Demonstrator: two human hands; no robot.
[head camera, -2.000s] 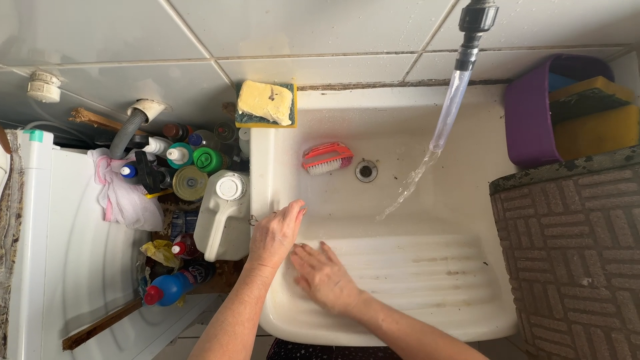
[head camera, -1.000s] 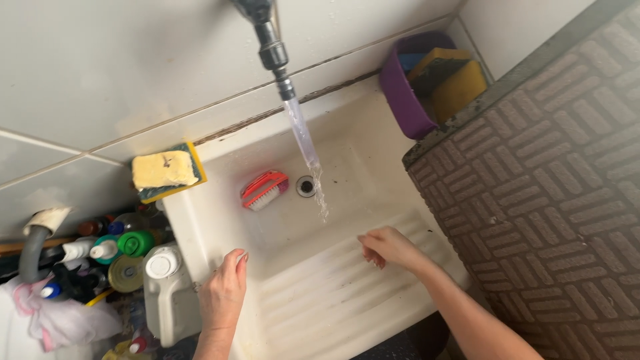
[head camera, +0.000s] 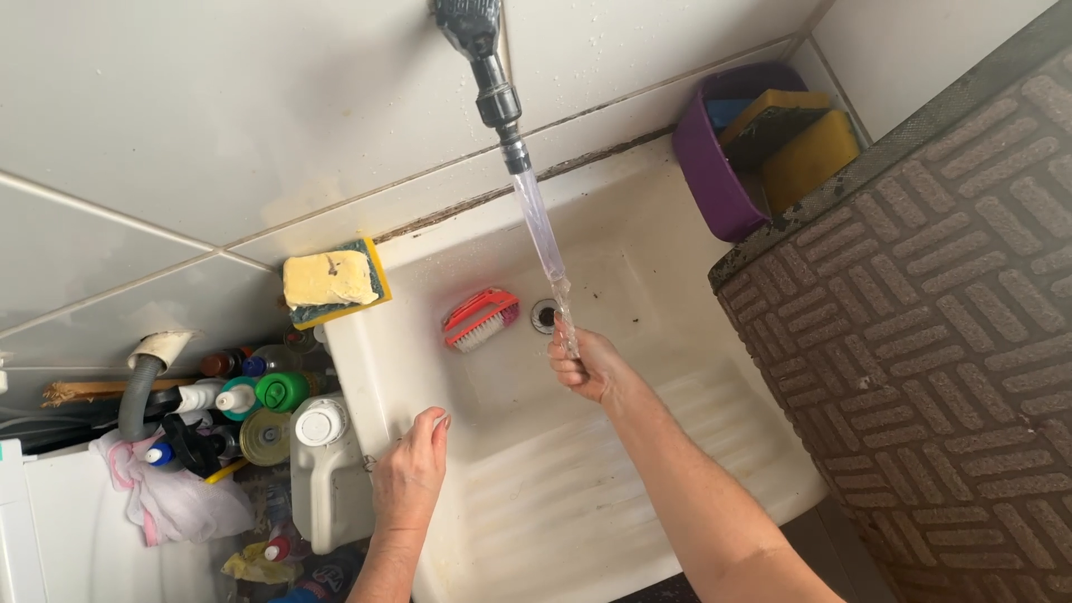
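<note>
My right hand (head camera: 586, 360) is under the stream of water from the clear hose end (head camera: 536, 218), its fingers curled near the drain (head camera: 544, 316); whether anything is inside them cannot be told. My left hand (head camera: 412, 469) is over the left rim of the white laundry sink (head camera: 360, 377), thumb and fingertips close together, and nothing shows clearly between them. A red scrubbing brush (head camera: 481, 320) with white bristles lies in the basin, left of the drain. A yellow soap bar (head camera: 330, 279) rests on a sponge (head camera: 380, 270) at the sink's back left corner.
A purple container (head camera: 708, 167) with sponges stands at the back right. A brown textured mat (head camera: 921, 360) covers the right side. Left of the sink are a white jug (head camera: 322, 486), several bottles, a grey pipe (head camera: 141, 398) and a pink and white cloth (head camera: 188, 502).
My right hand has moved from the ribbed washboard slope of the sink into the falling water. The view has shifted and turned. The brush and soap are still in their places.
</note>
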